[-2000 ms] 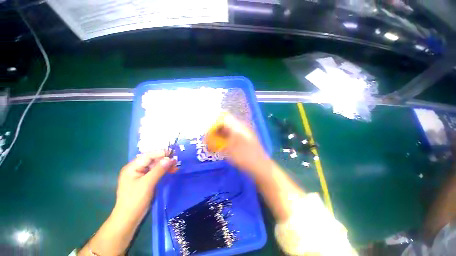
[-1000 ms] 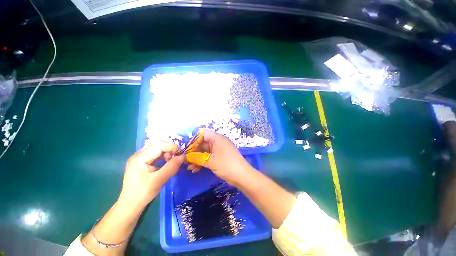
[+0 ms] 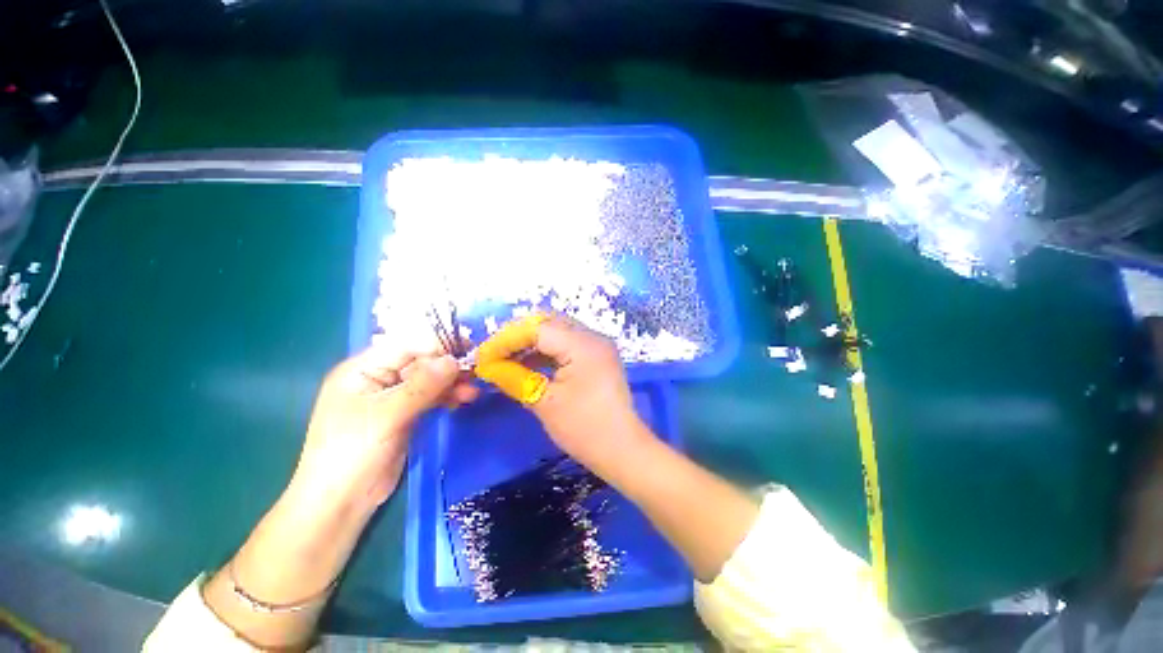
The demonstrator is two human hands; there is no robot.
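My left hand (image 3: pixel 383 396) is shut on a few thin black wires (image 3: pixel 446 329), which stick up from its fingertips. My right hand (image 3: pixel 561 383) meets it there, with orange-yellow coverings on thumb and finger pinched together at the wire ends. A tiny white piece seems to lie between the fingertips, too small to tell surely. Both hands are over the near edge of the upper blue tray (image 3: pixel 723 274), which holds a white heap of housings (image 3: pixel 491 230) and a grey speckled heap (image 3: pixel 657 223). The lower blue tray (image 3: pixel 427 561) holds a pile of black wires (image 3: pixel 533 536).
Wired connectors (image 3: pixel 797 338) lie loose to the right by the yellow line (image 3: pixel 867 472). A clear plastic bag with white labels (image 3: pixel 950 191) lies at the upper right. A white cable (image 3: pixel 128 128) runs down the left, near small white pieces (image 3: pixel 15 306). A person's arm shows at the right edge.
My right hand has come from over the upper tray to my left hand's fingertips and stays there. The wires now stand more upright. The view has shifted, so the trays appear higher.
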